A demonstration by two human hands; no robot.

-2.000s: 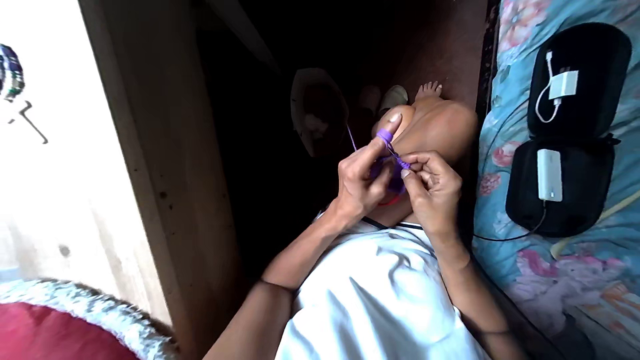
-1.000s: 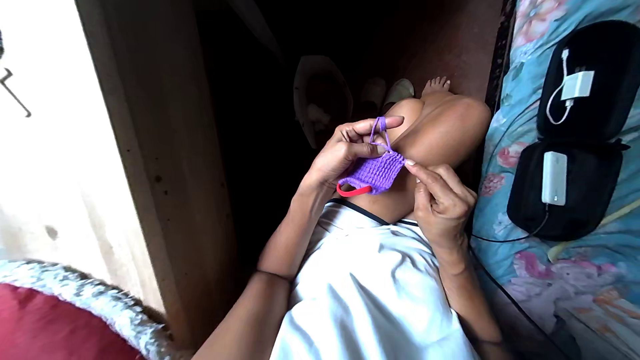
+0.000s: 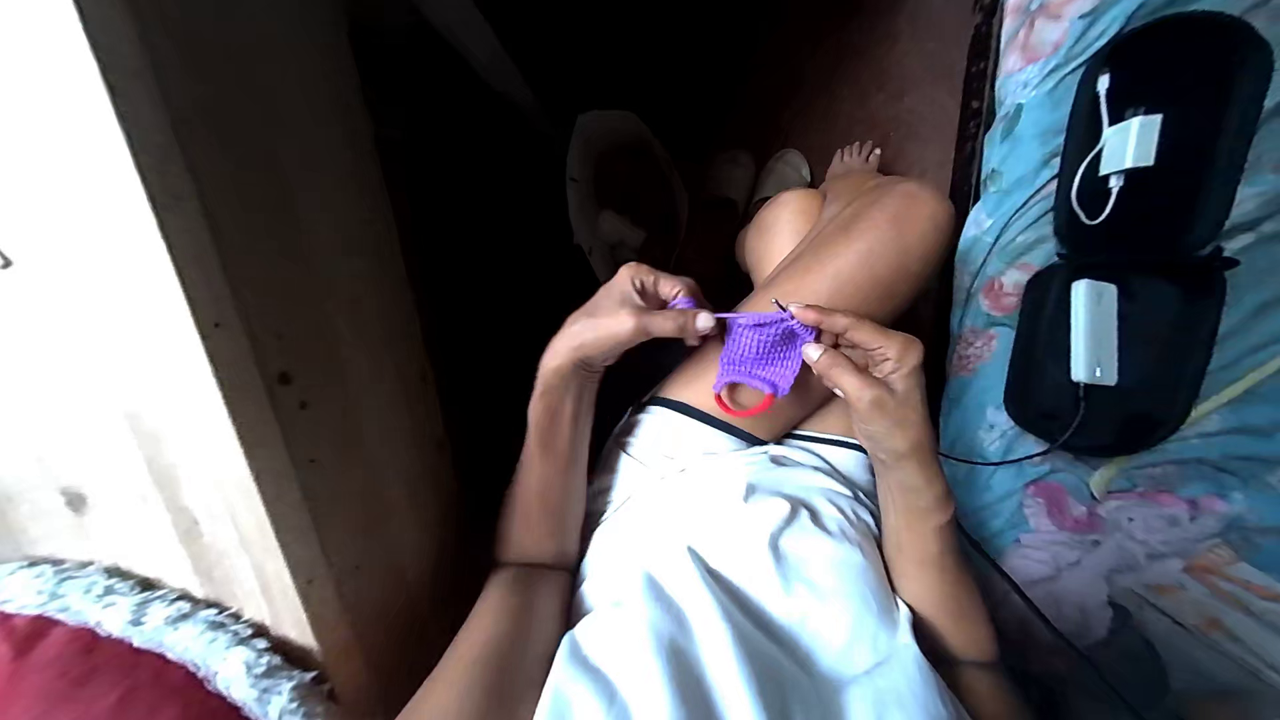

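A small purple crocheted piece (image 3: 760, 352) hangs over my bare thigh, with a red ring (image 3: 745, 403) at its lower edge. My left hand (image 3: 640, 318) pinches purple yarn (image 3: 735, 316) that runs taut to the top of the piece. Some of the yarn is looped about its fingers. My right hand (image 3: 865, 365) grips the piece's upper right corner between thumb and fingers. The dark tip of a thin hook (image 3: 779, 306) shows beside the right fingertips; the rest of it is hidden by the hand.
On the right, an open black case (image 3: 1030, 350) lies on a floral cloth (image 3: 975, 400), with a white adapter and short cable (image 3: 1130, 145) and a white device (image 3: 1094, 330) on a black cord. A pale container (image 3: 590, 180) and slippers (image 3: 782, 172) are on the dark floor; a wooden board (image 3: 300, 400) stands left.
The hands have moved apart, with the yarn now stretched between the left hand and the piece. The piece, bunched in the left hand a second ago, now hangs spread out from the right fingers.
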